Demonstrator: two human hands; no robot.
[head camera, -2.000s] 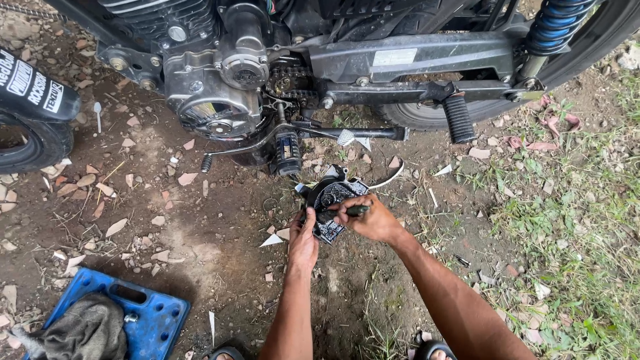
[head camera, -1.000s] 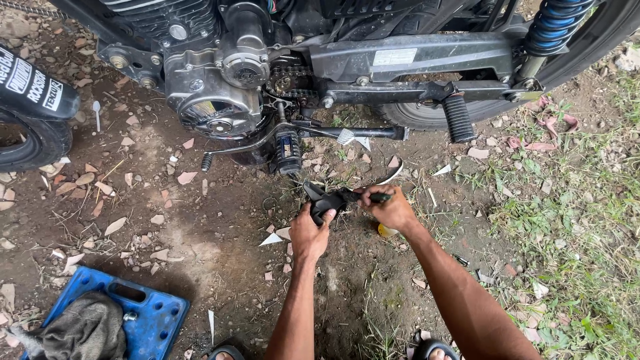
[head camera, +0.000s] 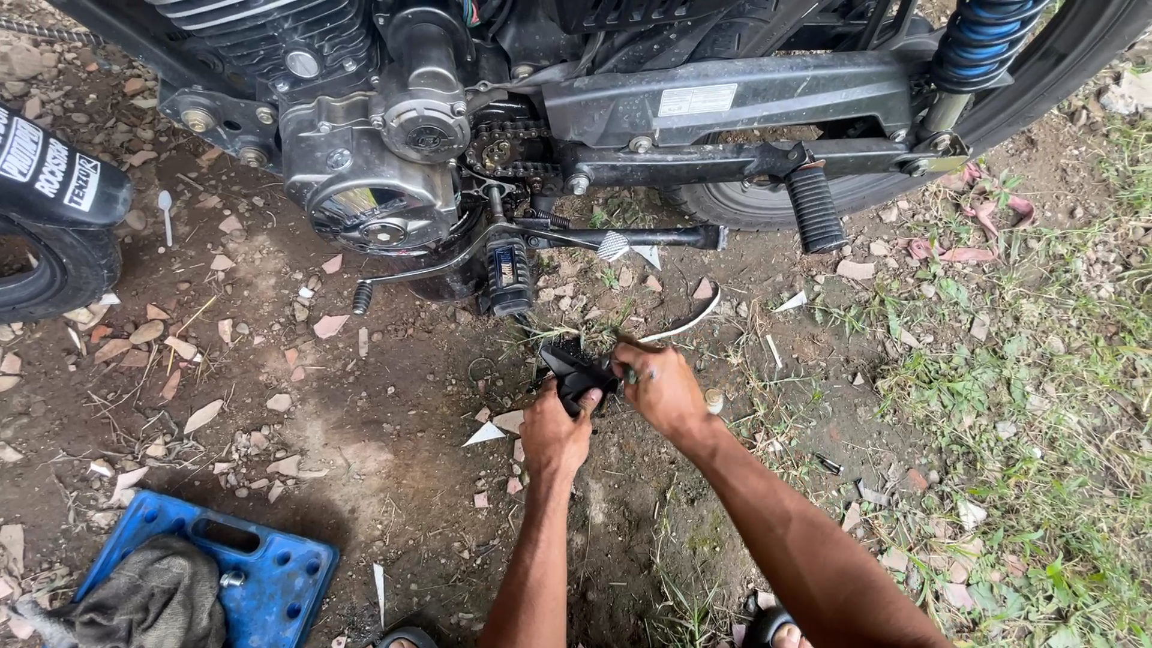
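My left hand (head camera: 556, 430) grips a black cover-like part (head camera: 580, 373) just above the ground, below the footpeg of a parked motorcycle. At the part's right side is my right hand (head camera: 664, 387), its fingers curled round a slim, dark tool that the hand mostly hides. Above both hands are the motorcycle's gear lever (head camera: 432, 270), rubber footpeg (head camera: 509, 274) and the exposed drive chain and front sprocket (head camera: 497, 153). Which part of the motorcycle the black piece is, I cannot tell.
A blue plastic tray (head camera: 306, 560) at lower left bears a grey rag (head camera: 157, 594) and a bolt (head camera: 232, 579). Broken tile pieces litter the dirt. A white plastic spoon (head camera: 166, 216) lies near another wheel (head camera: 63, 270). Grass grows at right; my feet show at the bottom edge.
The black part has been turned over in my left hand; its speckled, patterned side faced up two seconds ago. My right hand has moved left, back against the part, since one second ago.
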